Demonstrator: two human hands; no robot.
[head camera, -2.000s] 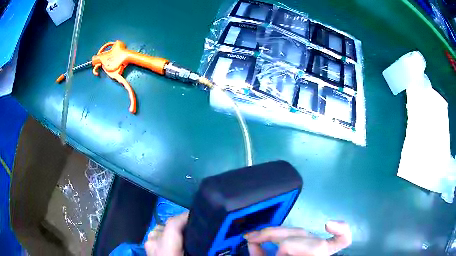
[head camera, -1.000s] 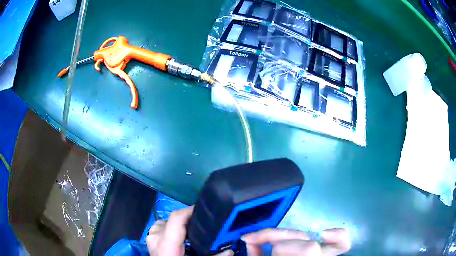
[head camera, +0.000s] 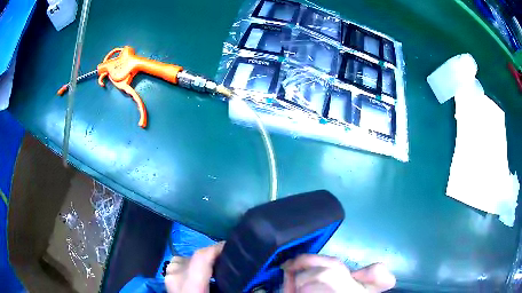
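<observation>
A handheld tester (head camera: 280, 232) with a black rubbery case and blue face is at the bottom centre, tilted so the face shows only as a narrow strip. My left hand (head camera: 193, 270) grips its left side. My right hand (head camera: 337, 276) is at the face on the right, fingers bent and fingertips against or just before it. Whether the fingers hold a small thing is hidden. The hands are partly cut off by the lower edge.
An orange air blow gun (head camera: 123, 67) lies left, its clear hose (head camera: 269, 154) running behind the tester. Filmed lens panels (head camera: 315, 68) lie at the back. White wipes (head camera: 478, 149) and a white container (head camera: 449, 77) are right. A cardboard box (head camera: 43, 200) with clear scraps is lower left.
The tester has tipped so less of its blue face and screen shows. The bench view has shifted slightly left. Both hands stay at the tester.
</observation>
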